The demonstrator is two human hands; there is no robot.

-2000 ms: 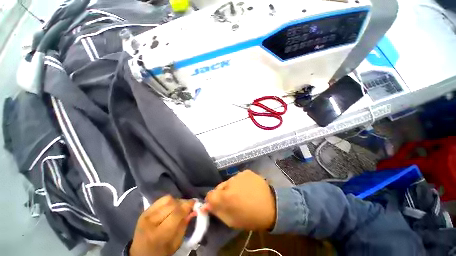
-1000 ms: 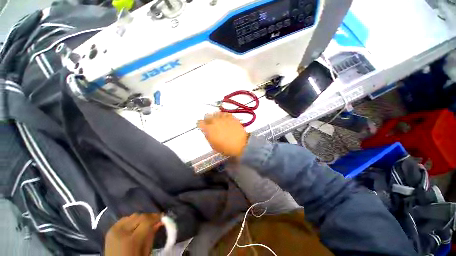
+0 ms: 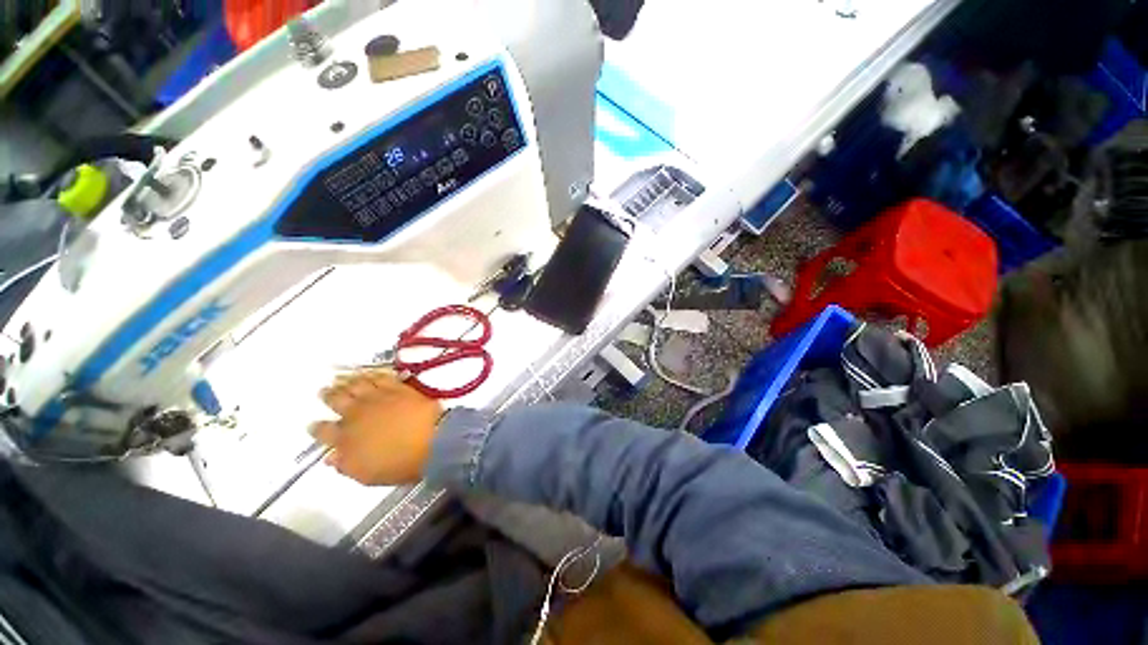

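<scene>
My right hand (image 3: 380,427) is palm down low over the white machine table, just left of the red-handled shears (image 3: 443,352). Its fingers point left and partly cover the table by the shears' blades. What lies under the fingers is hidden. My left hand is out of the picture. The dark grey garment (image 3: 239,554) lies across the lower left, over the table's front edge, and its white-trimmed part is mostly cut off. The white strip is not in view.
The JACK sewing machine (image 3: 164,296) stands at the left. A black phone-like rectangle (image 3: 580,268) lies right of the shears. A blue crate (image 3: 787,373) holds grey garments (image 3: 925,441) on the floor, with a red stool (image 3: 938,265) behind. A white cord (image 3: 550,592) hangs over brown clothing.
The view has swung right. My right hand has left the garment and my left hand and is now at the table by the shears. My left hand and the white strip have left the picture.
</scene>
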